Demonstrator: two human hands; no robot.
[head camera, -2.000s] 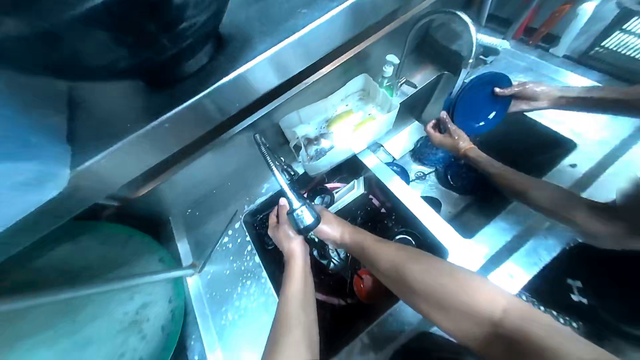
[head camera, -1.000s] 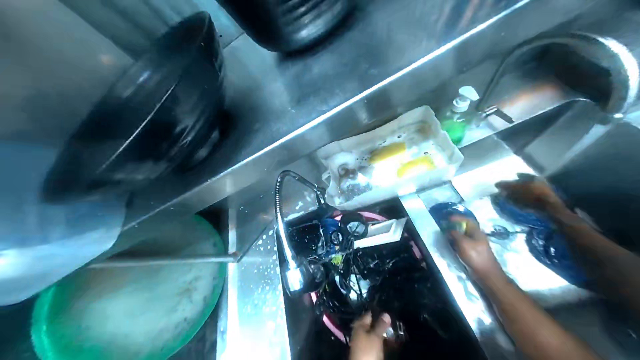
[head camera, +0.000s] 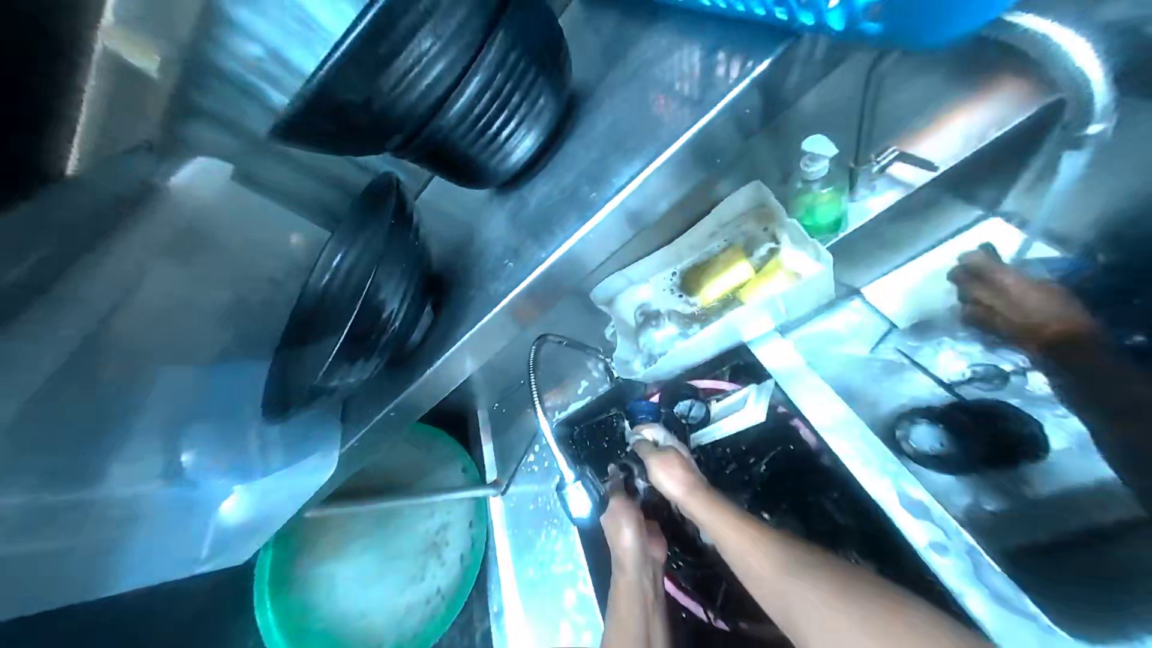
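Observation:
Both hands are low inside the dark sink basin (head camera: 792, 504), among wet dark items that blur together. My left hand (head camera: 625, 517) is at a small dark object, just right of the faucet's spray head (head camera: 576, 499). Beside it, my right hand (head camera: 666, 463) has its fingers around something small and whitish, close to a blue item (head camera: 643, 412). What either hand grips is too blurred to tell. A round dark-rimmed piece (head camera: 691, 411) and a white rectangular piece (head camera: 733, 414) lie behind my right hand. Pink rim parts (head camera: 693, 601) show in the basin.
Behind the basin sits a white tub (head camera: 711, 333) with yellow sponges and suds, next to a green soap bottle (head camera: 819, 202). Black bowls (head camera: 486, 99) stand on the steel shelf. A green-rimmed round tub (head camera: 387, 558) is at left. Another person's hand (head camera: 1017, 301) works at right.
Two seconds ago both my hands were at the spray head; now they are down in the basin and the spray head hangs free beside them. The view has shifted.

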